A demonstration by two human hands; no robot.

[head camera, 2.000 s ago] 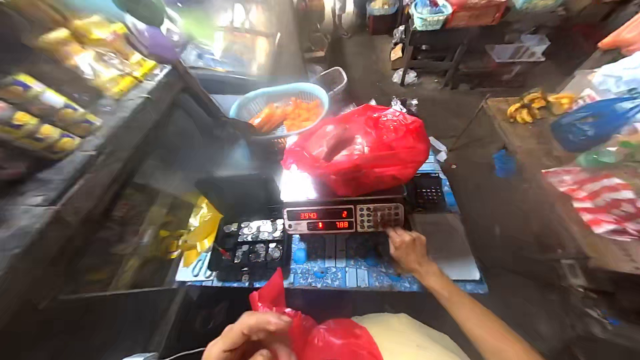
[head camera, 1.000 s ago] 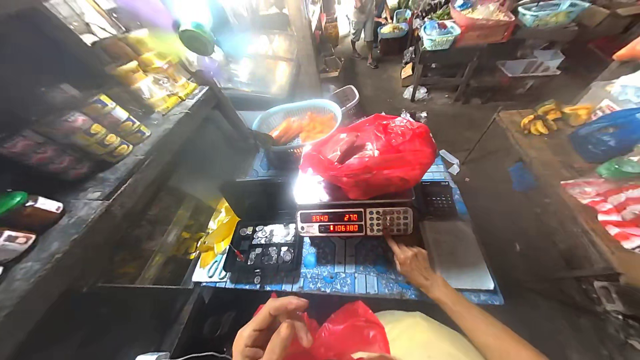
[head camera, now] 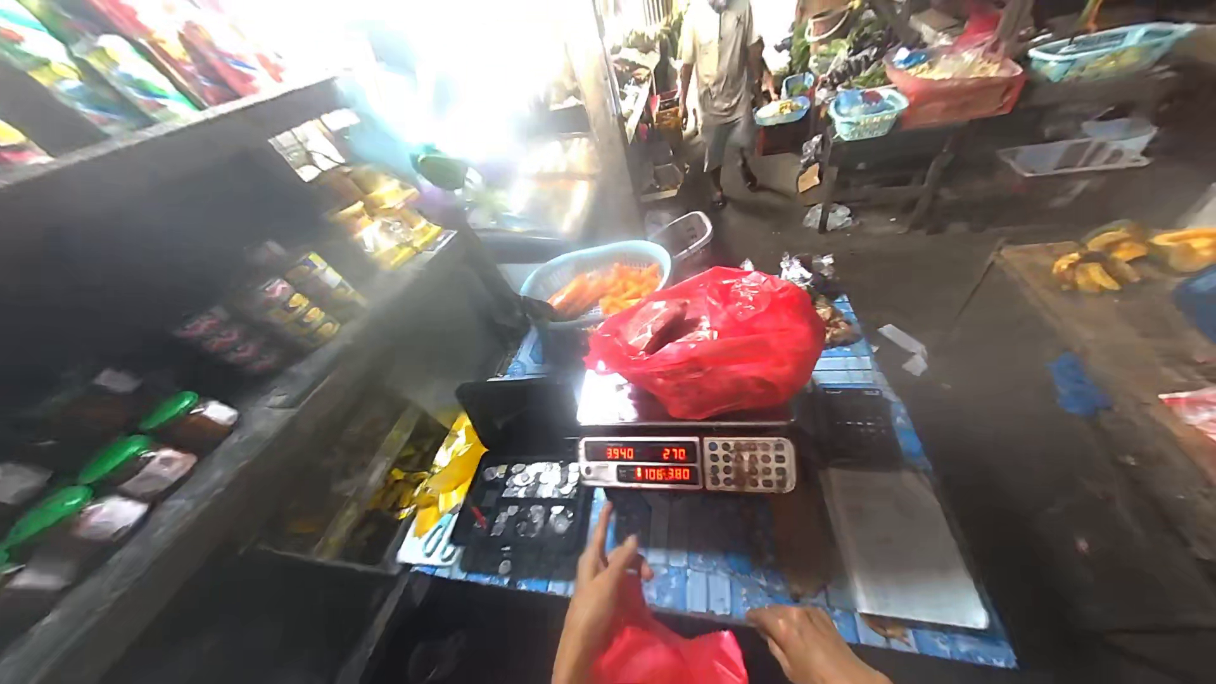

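Note:
A full red plastic bag (head camera: 722,342) rests on the metal plate of a digital scale (head camera: 750,464), whose red number display is lit. My left hand (head camera: 600,579) is raised below the display, its index finger extended toward the scale. Another red plastic bag (head camera: 655,651) hangs against that hand at the bottom; whether the fingers grip it is unclear. My right hand (head camera: 803,638) lies at the table's front edge with its fingers curled, and nothing shows in it. Left of the scale sits a black coin tray (head camera: 528,508) full of coins, with scissors (head camera: 439,540) beside it.
Behind the scale is a blue basket of orange items (head camera: 597,256). A closed notebook or pad (head camera: 902,546) and a dark calculator (head camera: 853,423) lie at right. Packets line the left shelf (head camera: 285,380). Bananas (head camera: 1097,266) lie on a wooden table. A person (head camera: 724,85) stands in the aisle.
My right hand has left the scale's keypad and come down to the table edge. My left hand has reached forward, finger extended. The view has tilted up.

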